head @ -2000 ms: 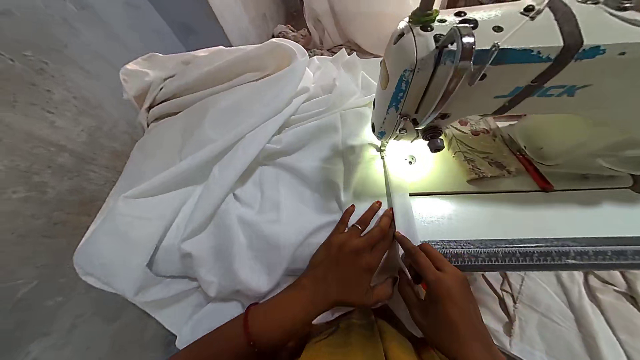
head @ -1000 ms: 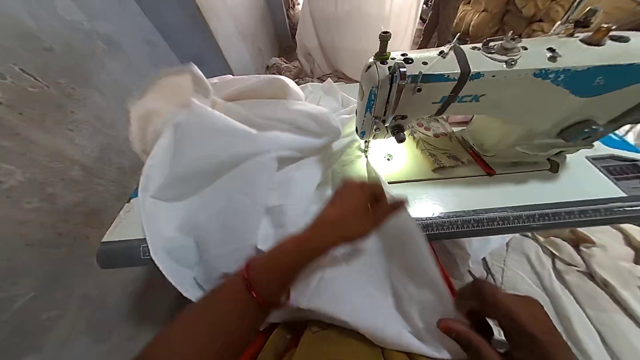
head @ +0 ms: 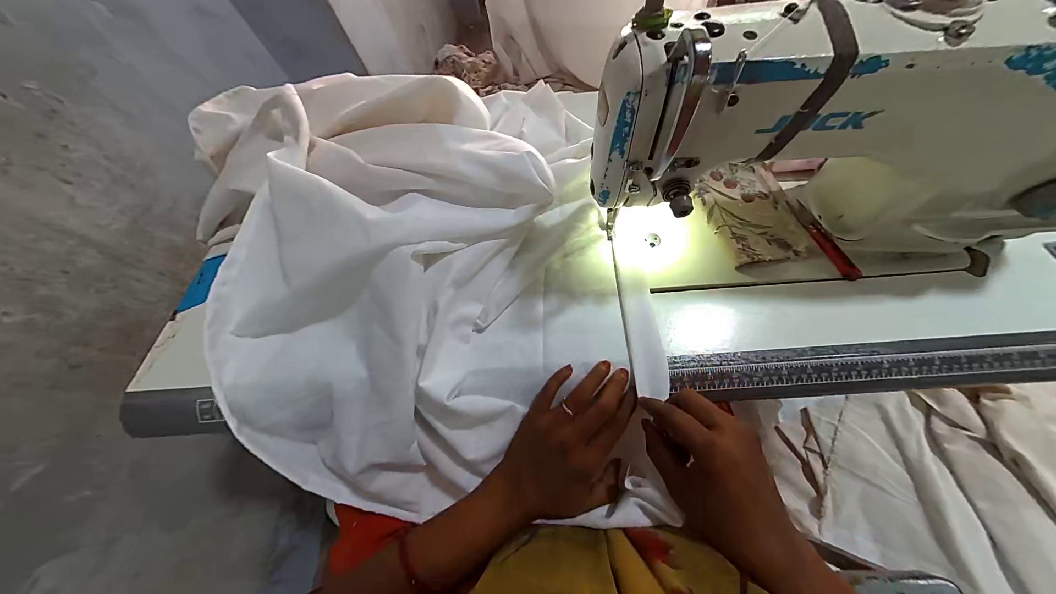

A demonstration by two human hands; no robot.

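A large white cloth (head: 363,330) lies bunched over the left part of the sewing table, with a folded edge strip (head: 643,346) running from under the presser foot (head: 610,224) of the industrial sewing machine (head: 825,107) toward me. On the cloth, just left of this fold, my left hand (head: 569,450) rests with its fingers spread; a ring and a red bracelet are on it. My right hand (head: 709,462) pinches the folded edge between thumb and fingers at the table's front edge. Cloth hangs below both hands. The machine's lamp lights the needle area.
A printed ruler strip (head: 866,367) runs along the table's front edge. A floral cloth piece (head: 755,214) and a red-handled tool (head: 833,247) lie under the machine arm. Pale fabric (head: 924,487) is heaped at lower right, and a grey wall (head: 99,206) stands at left.
One second ago my hands were apart, the right holding the cloth out at lower right. Now both are close together at the folded edge. The view has shifted nearer the machine.
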